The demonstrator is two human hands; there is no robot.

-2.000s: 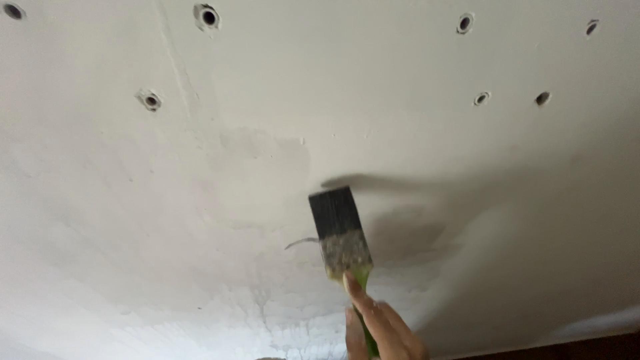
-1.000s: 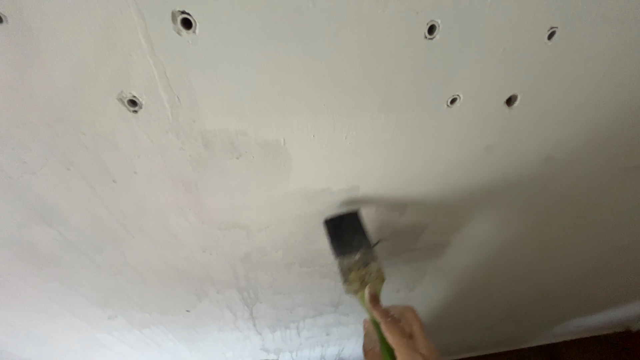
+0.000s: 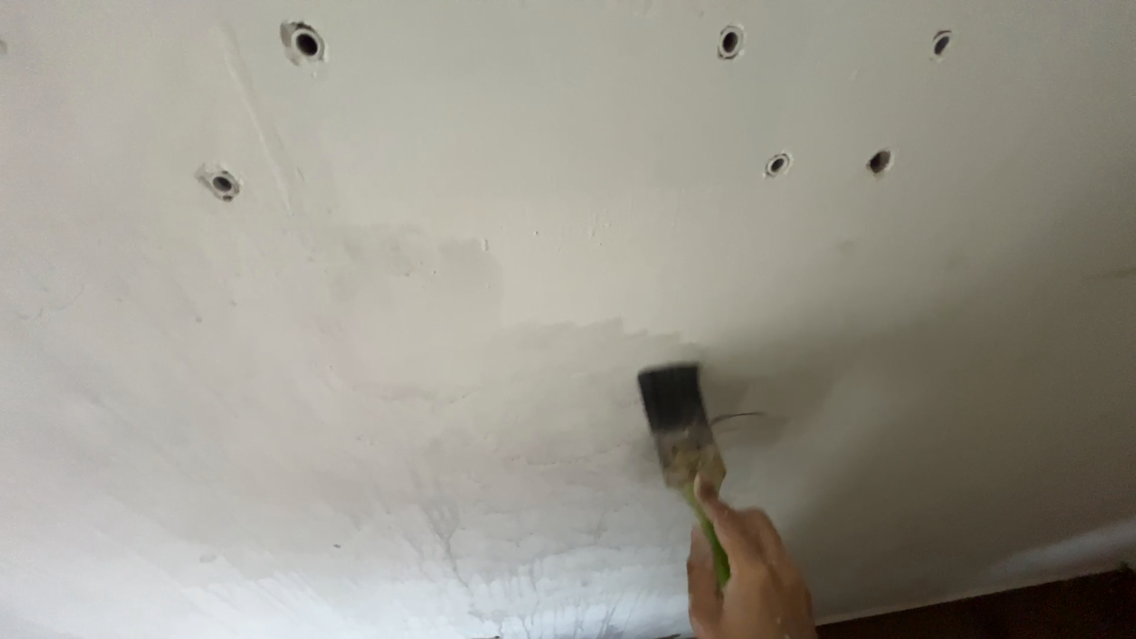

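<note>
My right hand (image 3: 750, 568), low and right of the middle, grips the green handle of a flat paintbrush (image 3: 682, 426). The brush has black bristles and a worn, stained ferrule; its tip points up the pale wall (image 3: 568, 293). One stray bristle sticks out to the right of the ferrule. Whether the bristles touch the wall is hard to tell. Darker, damp-looking patches lie left of and below the brush, with streaks running down. My left hand is out of the picture.
Several round holes with rough rims pierce the upper wall, among them one at upper left (image 3: 306, 42) and one at upper right (image 3: 730, 42). A shadow falls across the right side. Along the lower right edge runs a dark brown surface (image 3: 994, 612).
The brush in my right hand has shifted right and down across the wall since the earliest frame. The damp-looking patch with a jagged upper edge now shows plainly left of the brush.
</note>
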